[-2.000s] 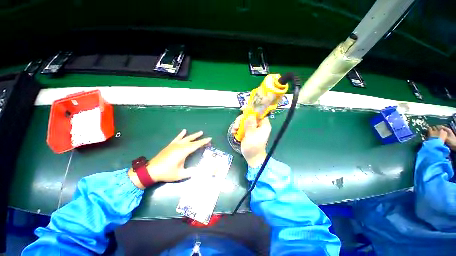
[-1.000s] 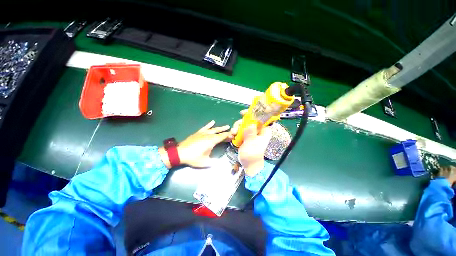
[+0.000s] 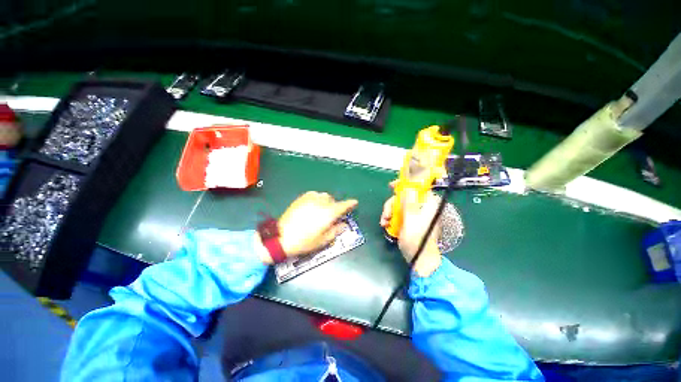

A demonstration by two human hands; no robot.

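A silvery phone assembly (image 3: 328,257) lies slanted on the green bench in front of me. My left hand (image 3: 310,224) grips its upper side, fingers curled over it and index finger reaching past its far end. The hand hides part of the assembly. My right hand (image 3: 415,224) is shut on a yellow electric screwdriver (image 3: 423,168), held upright right of the assembly. The screwdriver's tip is hidden by the hand. A round speckled screw dish (image 3: 452,228) shows just right of this hand. A black cord (image 3: 394,297) hangs across my wrist.
A red parts bin (image 3: 190,166) stands at left, beyond it a black compartment tray (image 3: 142,134) with shiny parts. Another phone assembly (image 3: 478,170) lies by the white raised edge. Phones (image 3: 366,102) sit on the green belt. A taped post (image 3: 586,153) and blue bin (image 3: 661,252) are right.
The view has shifted left. The phone assembly has turned to a flatter slant, and my left hand now curls over it. The screwdriver has moved away from the assembly, towards the dish.
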